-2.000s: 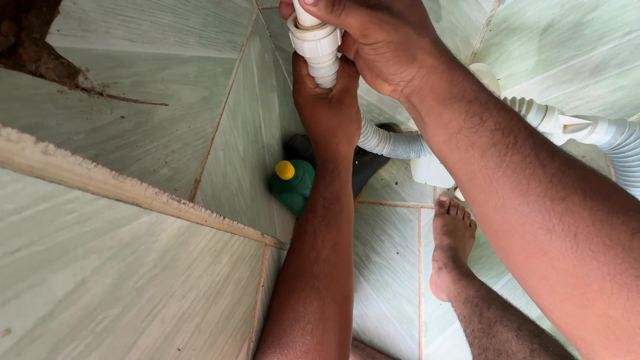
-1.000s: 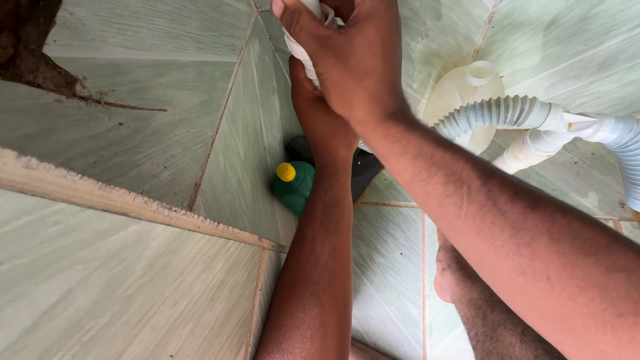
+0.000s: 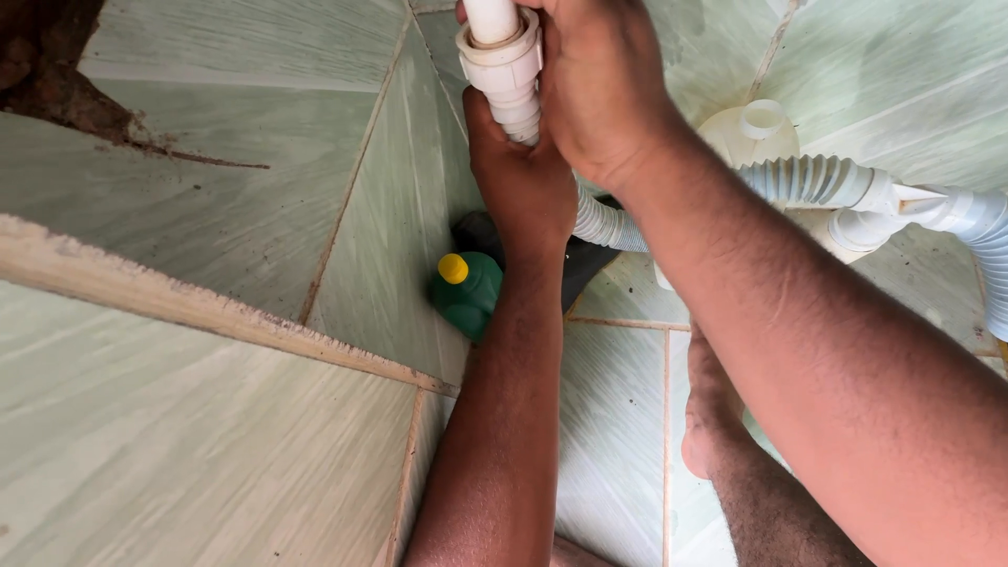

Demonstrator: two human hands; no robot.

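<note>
Near the top centre, a white plastic coupling nut (image 3: pixel 504 67) surrounds the lower end of a white pipe (image 3: pixel 492 20). My left hand (image 3: pixel 524 189) grips the stepped hose end just below the nut, and a grey corrugated drain hose (image 3: pixel 606 224) emerges behind my wrist. My right hand (image 3: pixel 602 87) is against the right side of the nut, its fingers largely hidden behind the fitting and pipe, with a fingertip showing at the left.
A green bottle with a yellow cap (image 3: pixel 465 291) stands beside dark objects by the tiled wall. At right, a corrugated hose (image 3: pixel 811 179) joins a white branch fitting (image 3: pixel 917 203) near a translucent container (image 3: pixel 748 134). A rough tile ledge (image 3: pixel 197 303) crosses the left. A bare foot (image 3: pixel 709 402) is below my right forearm.
One second ago my right hand covered most of the nut; it has shifted right, and the nut shows again. My left hand has stayed below the nut.
</note>
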